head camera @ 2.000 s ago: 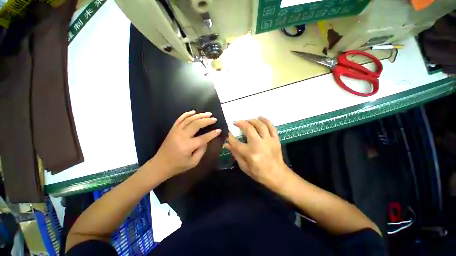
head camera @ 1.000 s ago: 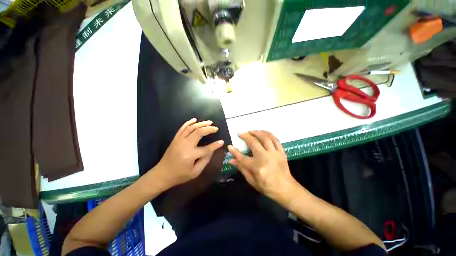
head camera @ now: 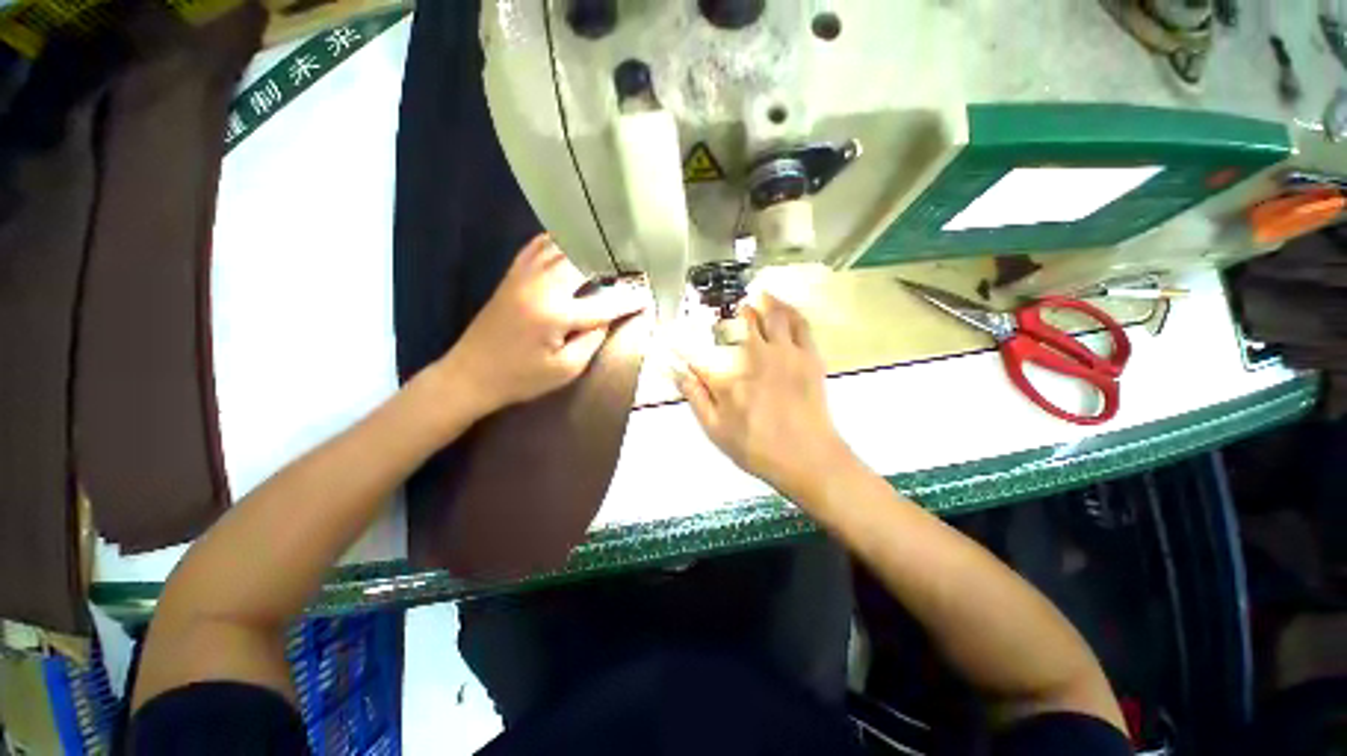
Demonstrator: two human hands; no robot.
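Note:
A black fabric panel [head camera: 451, 222] runs back along the left of the sewing machine head [head camera: 901, 89]. Its near part shows as a brown fabric panel [head camera: 525, 480] with a rounded end on the table. My left hand [head camera: 539, 325] lies on the cloth left of the needle, thumb and fingers close together on it. My right hand [head camera: 761, 384] is just right of the presser foot [head camera: 720, 284], with its fingertips near the cloth edge in the bright lamp glare. The glare hides whether they touch the cloth.
Red-handled scissors [head camera: 1061, 355] lie on the right of the table. Stacked brown cut pieces [head camera: 145, 325] hang over the left side. Green edging [head camera: 946, 488] runs along the front. A blue basket [head camera: 343, 679] is below left. An orange block [head camera: 1296, 216] is on the machine's right.
Both hands have moved up to the needle area. The cloth has moved away from me, and its rounded brown end now lies on the table. The view has shifted, showing more of the machine head.

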